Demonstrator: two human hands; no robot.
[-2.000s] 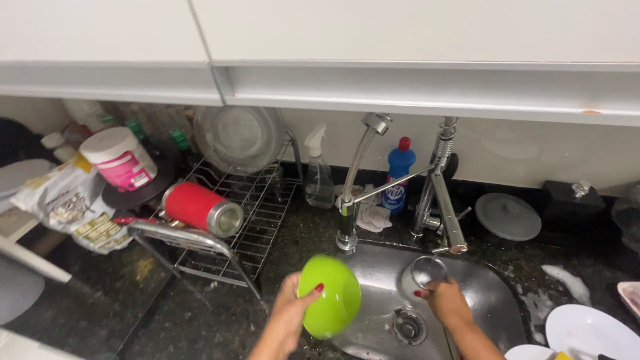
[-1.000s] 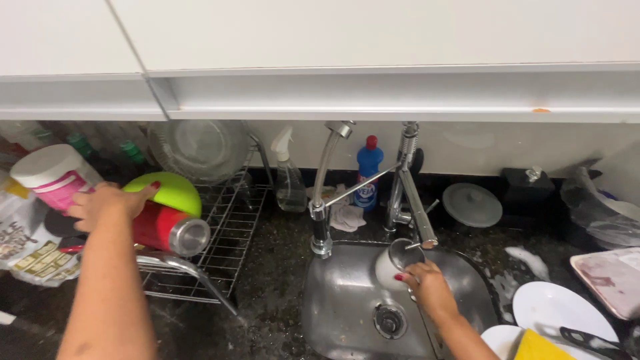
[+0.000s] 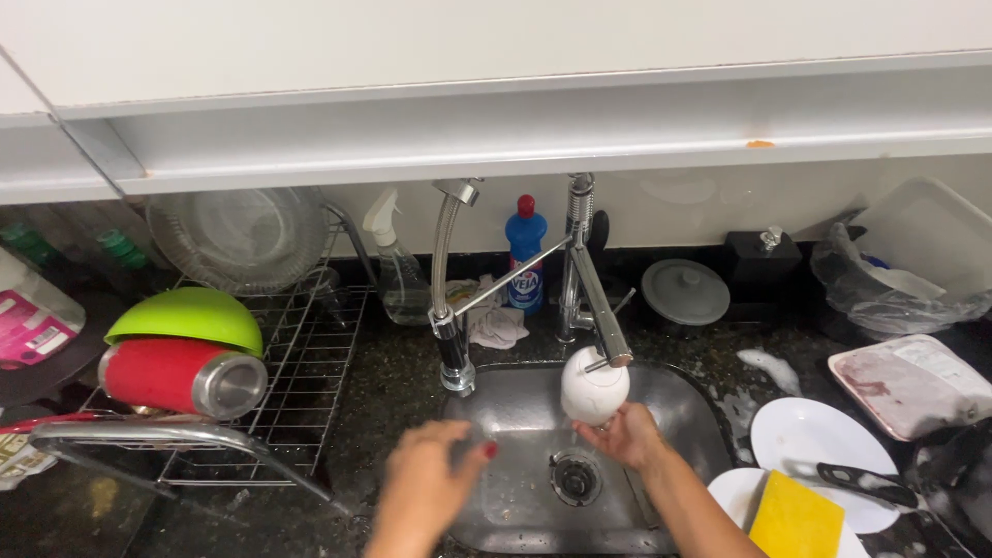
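My right hand [image 3: 624, 435] holds a white rounded cup [image 3: 594, 387] from below, under the spout of the chrome faucet [image 3: 601, 302]. A thin handle or rod crosses the cup's top; which it is I cannot tell. My left hand [image 3: 434, 473], blurred, hovers over the left edge of the steel sink [image 3: 527, 519] with fingers apart and nothing in it. On the wire dish rack [image 3: 302, 434], a green bowl [image 3: 186, 318] lies upside down on a red steel-ended tumbler [image 3: 182, 376].
Behind the sink stand a spray bottle [image 3: 401, 271], a blue cleaner bottle [image 3: 526, 252] and a crumpled cloth [image 3: 496, 324]. A grey lid [image 3: 685, 291] rests behind right. White plates [image 3: 814, 434], a yellow sponge [image 3: 798, 515], a black-handled utensil [image 3: 868, 479] and a wrapped tray [image 3: 914, 384] crowd the right.
My left hand has let go of the green bowl, left on the red tumbler, and come back right to the sink. The white cup in my right hand is now raised under the spout.
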